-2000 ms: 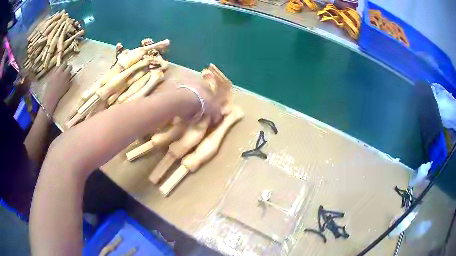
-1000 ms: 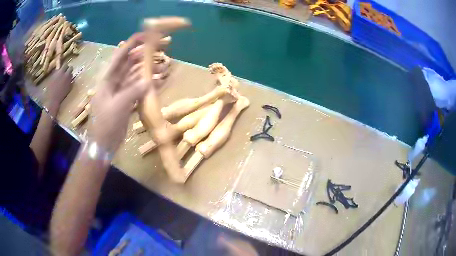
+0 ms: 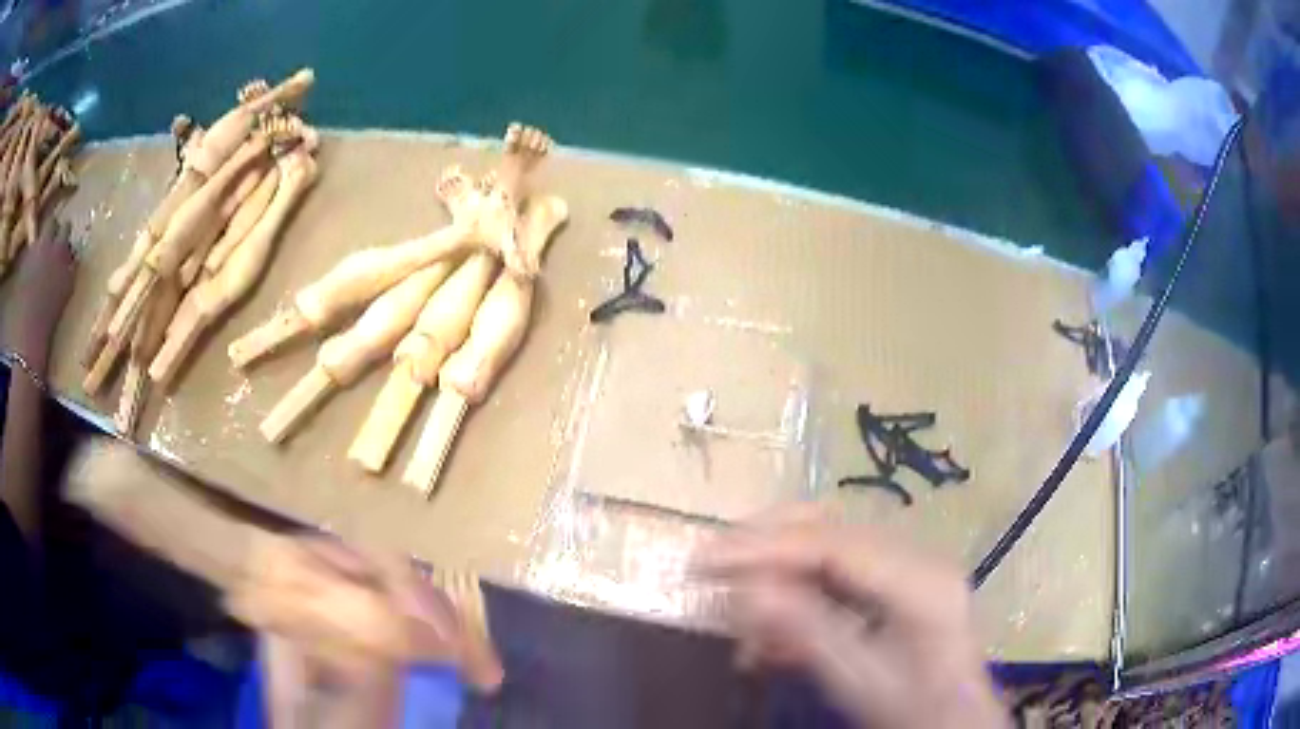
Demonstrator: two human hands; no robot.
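My left hand [image 3: 349,648], low at the left and blurred, holds a tan figure leg [image 3: 257,570] off the bench, in front of its near edge. The leg lies slanted, its far end pointing up-left. My right hand [image 3: 870,627] is blurred over the bench's near edge, fingers towards the left; whether it holds anything cannot be told. Dark straps lie behind the work pad [image 3: 642,463] and in a small heap [image 3: 912,453] to its right. A small white cap [image 3: 699,409] and a thin pale stick [image 3: 756,436] lie on the pad.
Several tan legs [image 3: 463,306] lie fanned on the bench, with another group [image 3: 221,214] further left. A person's hand [image 3: 40,285] is at the left edge near a pile of legs. A green belt [image 3: 599,86] runs behind. A black cable [image 3: 1126,378] and metal rod [image 3: 1119,556] cross the right side.
My left hand has brought the lifted leg down and towards me, to the bench's near edge. My right hand has come up over the near edge. The view has shifted right.
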